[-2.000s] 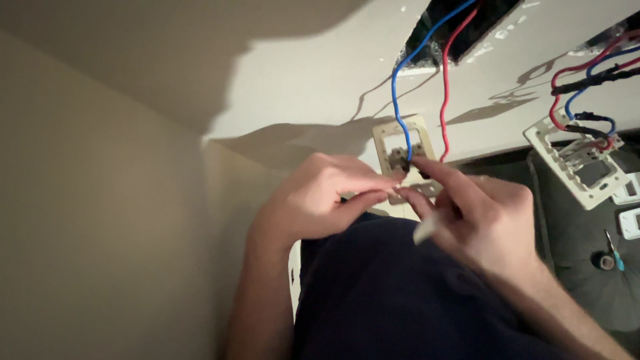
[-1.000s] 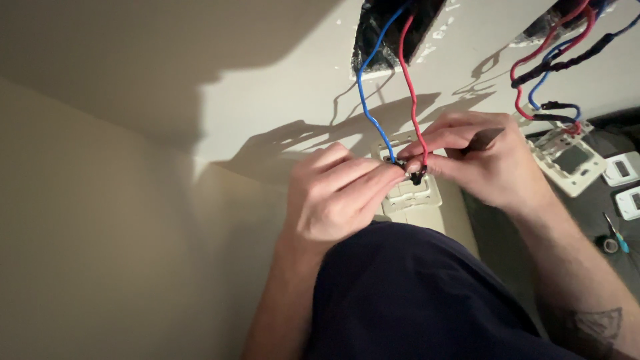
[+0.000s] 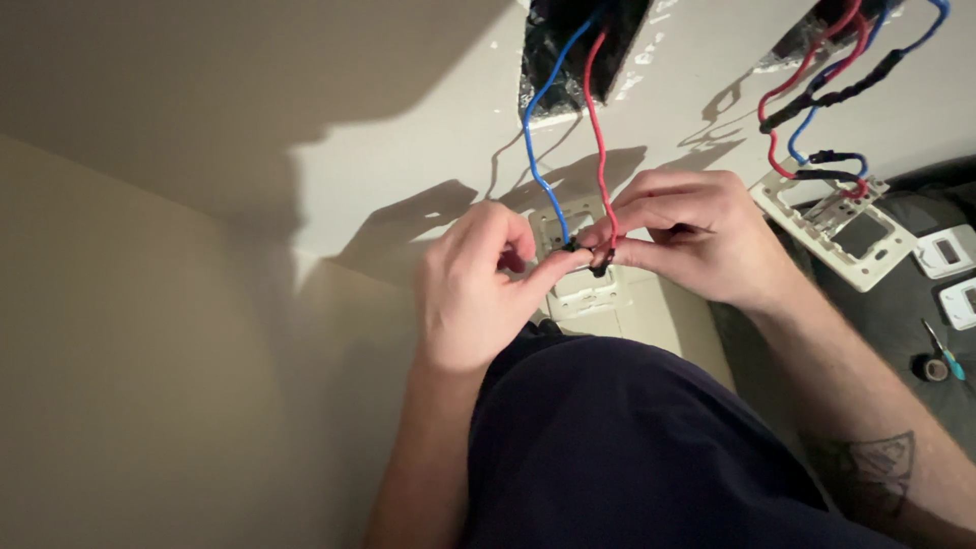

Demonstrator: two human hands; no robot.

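A blue wire (image 3: 531,145) and a red wire (image 3: 598,137) hang from a rectangular wall box opening (image 3: 568,69), their lower ends wrapped in black tape (image 3: 602,267). A cream plastic mounting frame (image 3: 583,301) sits at those ends, partly hidden by the fingers. My left hand (image 3: 480,286) has its thumb tip at the taped end of the blue wire, its fingers curled. My right hand (image 3: 690,232) pinches around the red wire just above its black-taped end. The fingertips of both hands nearly meet, and what lies between them is hard to see.
A second cream mounting frame (image 3: 846,263) hangs at the right on red and blue wires with black tape (image 3: 858,88). Farther right, white cover plates (image 3: 945,252), a tape roll (image 3: 932,369) and a blue-handled tool (image 3: 951,362) lie on a dark cushioned surface.
My right hand has moved up to the red wire, which hung apart from it two seconds ago. My left thumb now reaches forward from its curled fingers. The view has shifted.
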